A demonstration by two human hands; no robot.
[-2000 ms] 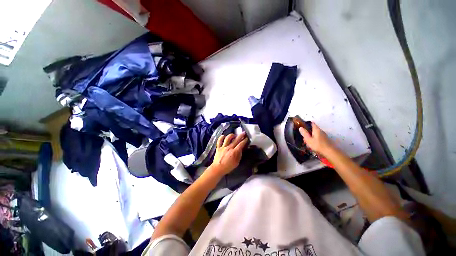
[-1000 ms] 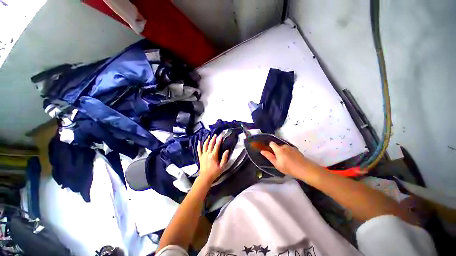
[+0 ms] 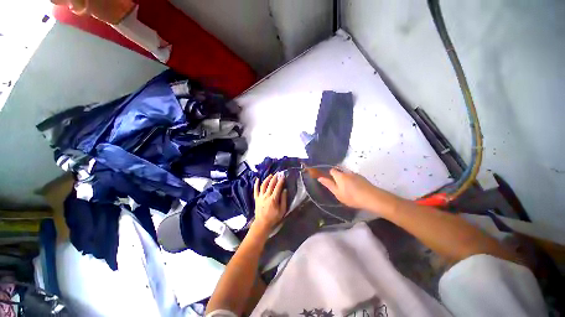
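The steam iron (image 3: 325,192) lies on the garment near the table's front edge, its outline blurred by pale haze. My right hand (image 3: 347,187) is closed round its brown-orange handle. My left hand (image 3: 271,199) lies flat on the navy, grey and white garment (image 3: 214,207), just left of the iron, fingers slightly apart. The rounded grey end of the sleeve board (image 3: 170,233) sticks out left from under the garment. A navy sleeve or leg (image 3: 333,124) lies on the table beyond the iron.
A large pile of navy and grey garments (image 3: 145,124) lies at upper left. The hose (image 3: 474,124) curves down the right wall, red-orange near my right forearm. White cloth (image 3: 99,272) hangs at lower left. A red panel (image 3: 198,49) and part of a person's arm (image 3: 102,7) show at the top.
My right hand has brought the iron left from the bare table onto the garment, beside my left hand. My left hand has shifted slightly left. An arm has come into view at the top left.
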